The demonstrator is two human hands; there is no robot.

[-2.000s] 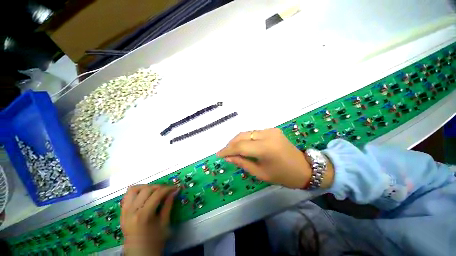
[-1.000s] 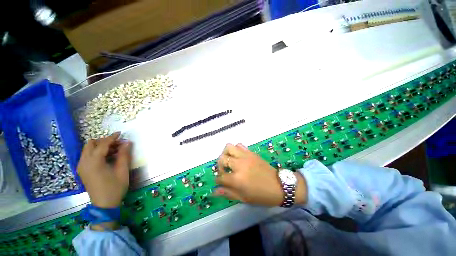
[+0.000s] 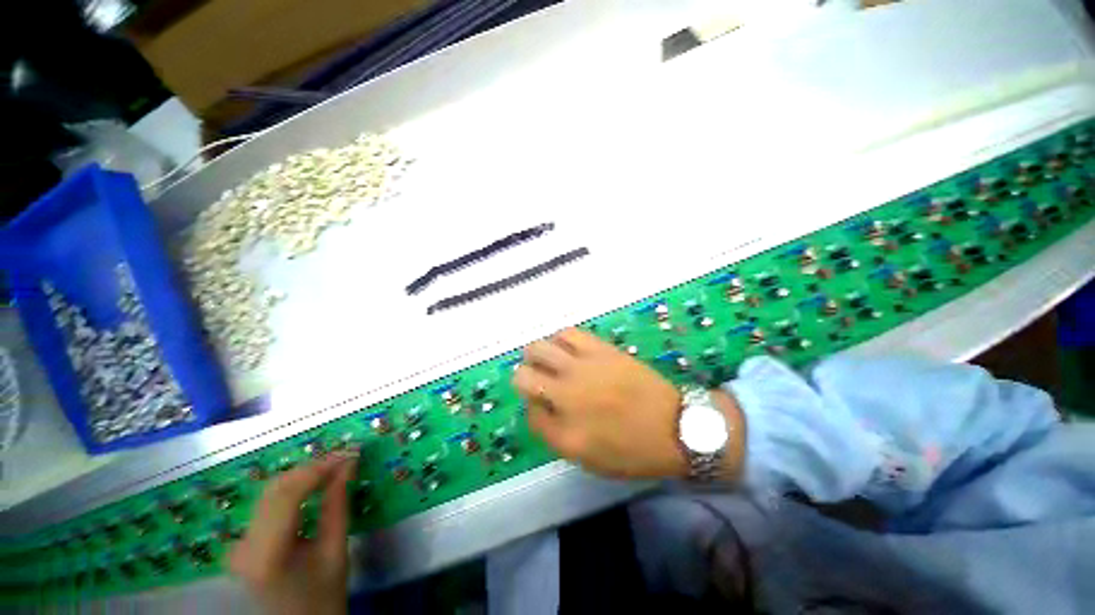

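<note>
A long green strip of circuit board panels (image 3: 480,421), crowded with small parts, runs along the near bench edge. My left hand (image 3: 300,535) is over the strip at lower left, blurred, thumb and finger close together at the board; whether a part is between them cannot be told. My right hand (image 3: 600,406), with a silver watch on the wrist, is over the middle of the strip, fingers curled down; its fingertips are partly hidden. Two thin rows of small black components, a farther one (image 3: 480,257) and a nearer one (image 3: 508,281), lie on the white surface beyond.
A blue bin (image 3: 192,348) with small silvery cylinders (image 3: 126,372) stands at left. A pile of cream components (image 3: 288,204) lies beside it. A cardboard box (image 3: 264,42) with long dark rods (image 3: 396,48) is behind the bench. A small dark piece (image 3: 680,43) lies at the back.
My left hand was by the cream pile a second ago and is now down over the boards. My right hand stays over the strip. The view has shifted.
</note>
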